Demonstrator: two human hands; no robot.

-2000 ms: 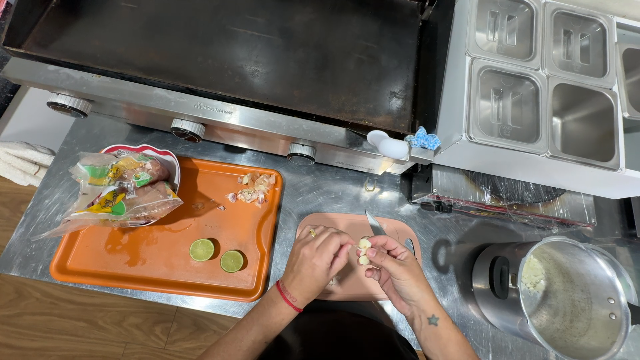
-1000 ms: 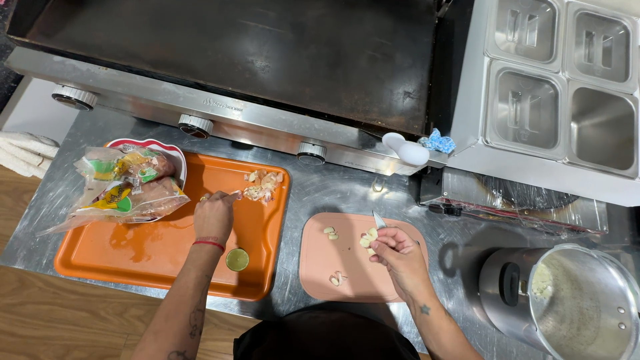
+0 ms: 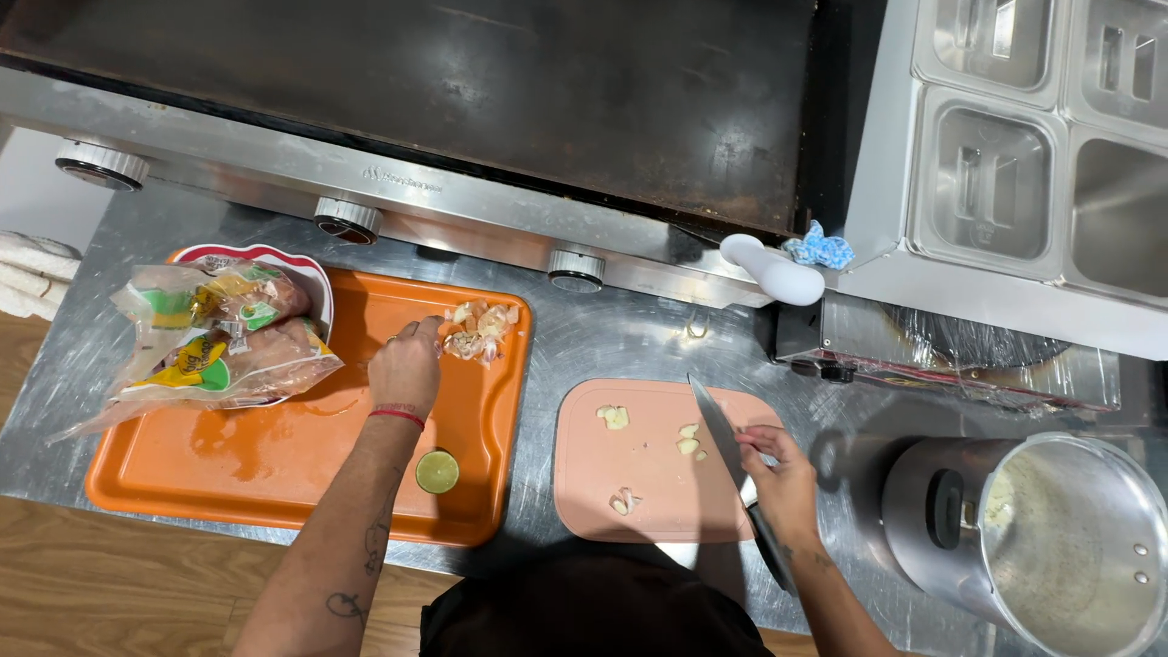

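Observation:
My left hand (image 3: 404, 367) is over the orange tray (image 3: 301, 505), fingertips at the left edge of a pile of garlic skins (image 3: 481, 330); whether it holds anything is hidden. A cut lime half (image 3: 437, 472) lies on the tray near my left wrist. My right hand (image 3: 774, 467) has its thumb and fingertips pinched together above a kitchen knife (image 3: 721, 429), which lies along the right side of the pink cutting board (image 3: 584, 465). Whether something small is between those fingers I cannot tell. Peeled garlic cloves (image 3: 687, 445) and a bit of garlic with skin (image 3: 624, 501) lie on the board.
Bagged raw meat (image 3: 265, 351) rests on a red-rimmed dish (image 3: 319, 283) at the tray's left. A griddle (image 3: 438, 91) spans the back. At right stand a metal pot (image 3: 940, 520), a plastic-wrapped burner (image 3: 967, 351) and steel food pans (image 3: 990, 182).
My left hand has gone from beside my right hand over the board to the tray, near the garlic skins. My right hand has moved right, off the garlic cloves, to the knife.

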